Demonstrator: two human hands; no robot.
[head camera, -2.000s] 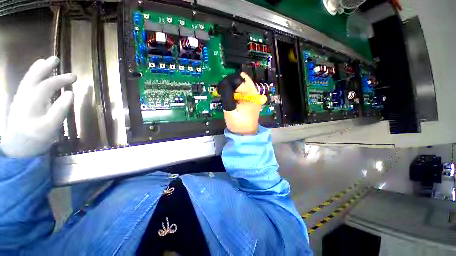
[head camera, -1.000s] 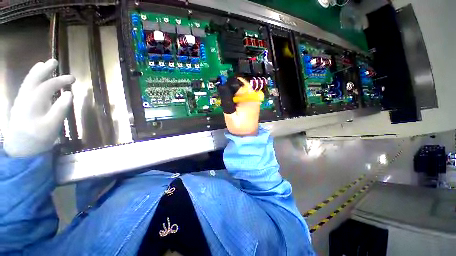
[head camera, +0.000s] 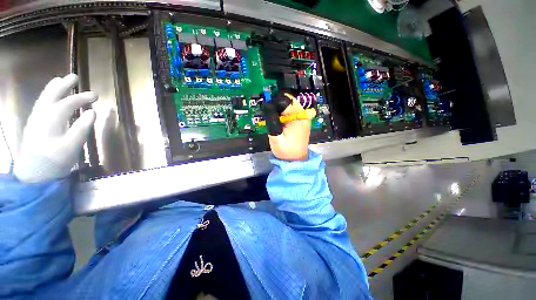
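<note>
A green circuit board (head camera: 205, 99) lies in a black carrier (head camera: 211, 147) on the conveyor. It bears two copper-red coils, grey blocks, blue parts and black blocks. My right hand (head camera: 292, 126), with black coverings on some fingers, is over the board's lower right part, fingers curled. A yellow tool (head camera: 297, 115) lies across it, held in the grip; its tip cannot be made out. The fingertips hide the parts under them. My left hand (head camera: 56, 132), in a white glove, is open and empty above the conveyor's metal crossbars, left of the carrier.
More boards in carriers stand on the right, the nearer one (head camera: 373, 94) across a dark gap with a short yellow object (head camera: 338, 63). The silver conveyor rail (head camera: 176, 183) runs along my front. A black box shape and white fan are at the upper right.
The whole view has shifted slightly, so the board and both hands sit a little further right in the picture. The right hand stays over the board's lower right part; the left stays open.
</note>
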